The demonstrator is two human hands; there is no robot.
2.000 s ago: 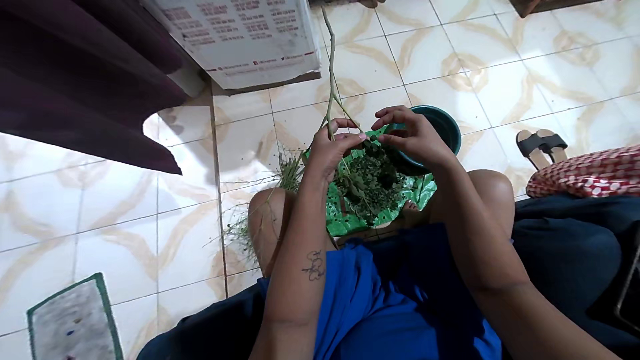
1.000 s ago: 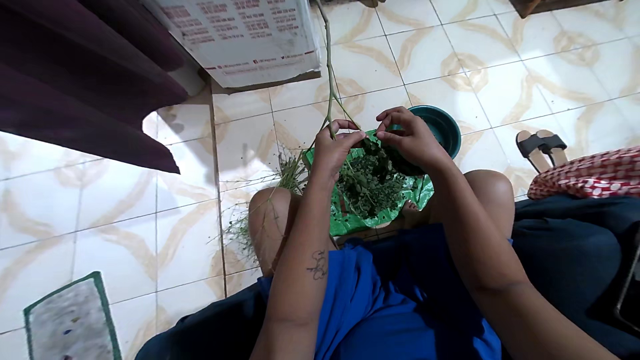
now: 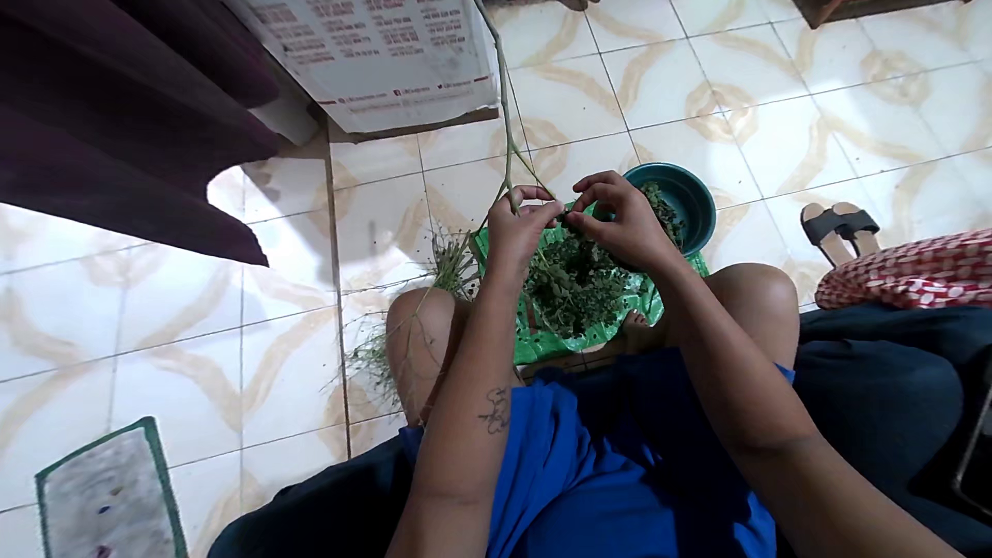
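Note:
My left hand [image 3: 523, 225] is closed around a long green plant stem [image 3: 505, 101] that forks and rises past the cardboard box. My right hand [image 3: 616, 217] meets it fingertip to fingertip, with thumb and index finger pinched on a small dark bit of leaf. Beneath both hands, a heap of small-leaved greens [image 3: 577, 291] lies on a green plastic sheet [image 3: 535, 349]. A teal plastic basin [image 3: 701, 203] with some leaves inside stands just beyond my right hand. Thin bare stems [image 3: 453, 267] lie left of the heap, beside my left knee.
A printed cardboard box [image 3: 387, 70] stands at the upper left, near a dark purple curtain [image 3: 116, 132]. Black sandals [image 3: 841, 226] and red-and-white patterned cloth [image 3: 914, 271] are at the right. A green-edged mat [image 3: 108, 496] lies on the tiled floor at lower left.
My right hand's fingers have shifted slightly beside the left hand. More leaves show in the near part of the basin than a second ago. The left hand keeps hold of the stem.

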